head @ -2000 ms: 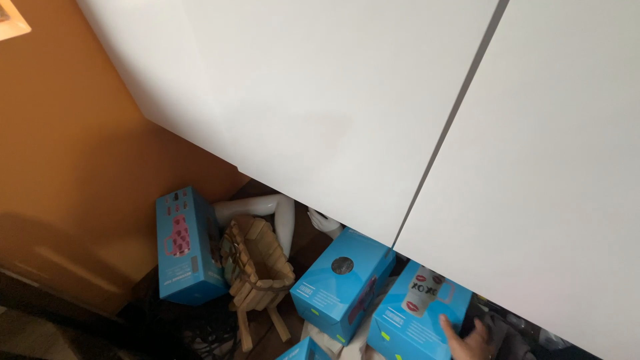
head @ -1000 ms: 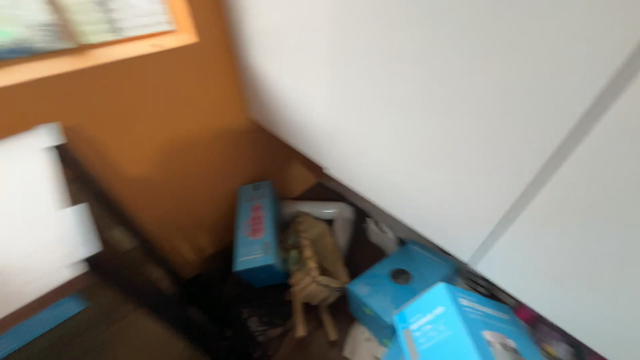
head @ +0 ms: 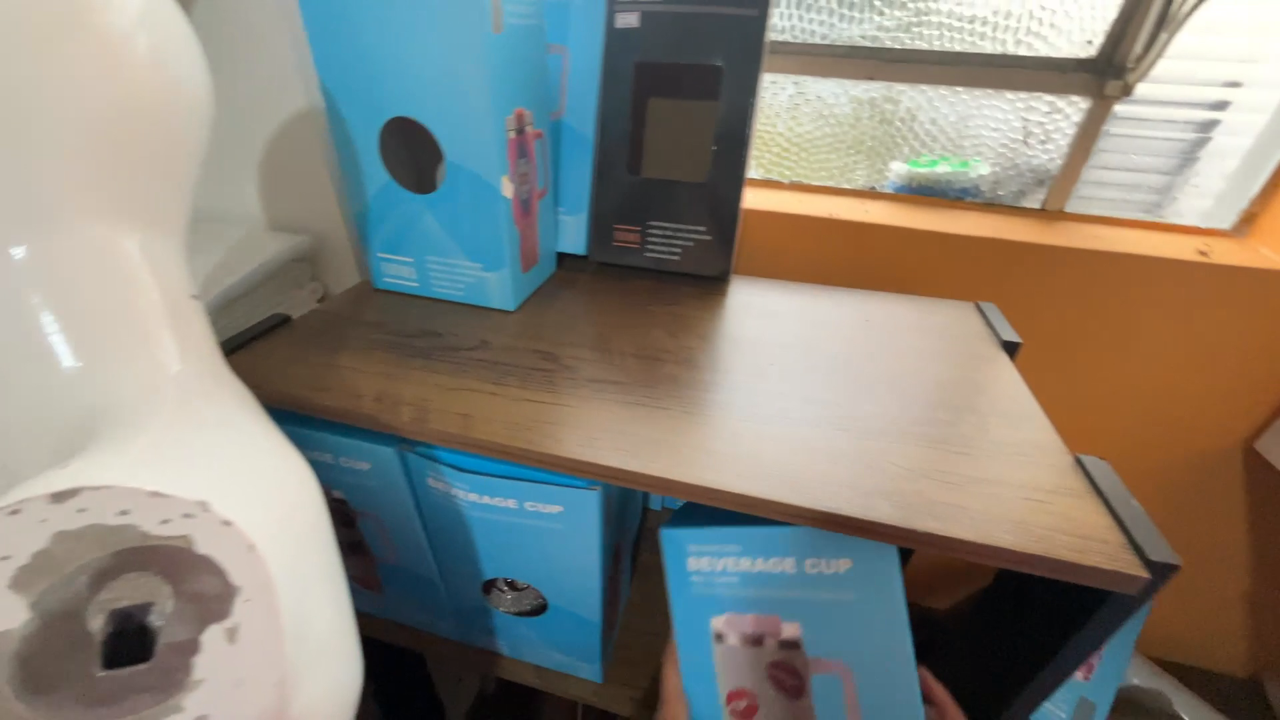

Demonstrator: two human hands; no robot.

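Observation:
A blue beverage cup box (head: 800,597) is upright at the lower middle, just under the front edge of a brown wooden shelf board (head: 740,400). My left hand (head: 672,685) shows as a sliver of fingers along the box's left side. At its right side are the fingers of my right hand (head: 940,694). Both seem to grip the box; the palms are out of sight. Another blue cup box (head: 530,570) with a round window stands on the lower shelf to the left, beside a similar box (head: 345,530).
A tall blue box (head: 450,200) and a black box (head: 670,150) stand on the upper board. A glossy white curved object (head: 250,500) fills the left side. Black metal brackets (head: 1125,510) edge the shelf. Behind are an orange wall (head: 900,245) and a textured glass window (head: 900,130).
The view has swung from a white panel and boxes in a corner to the shelf unit. One hand was at a blue box earlier; now fingers show on both sides of a blue box.

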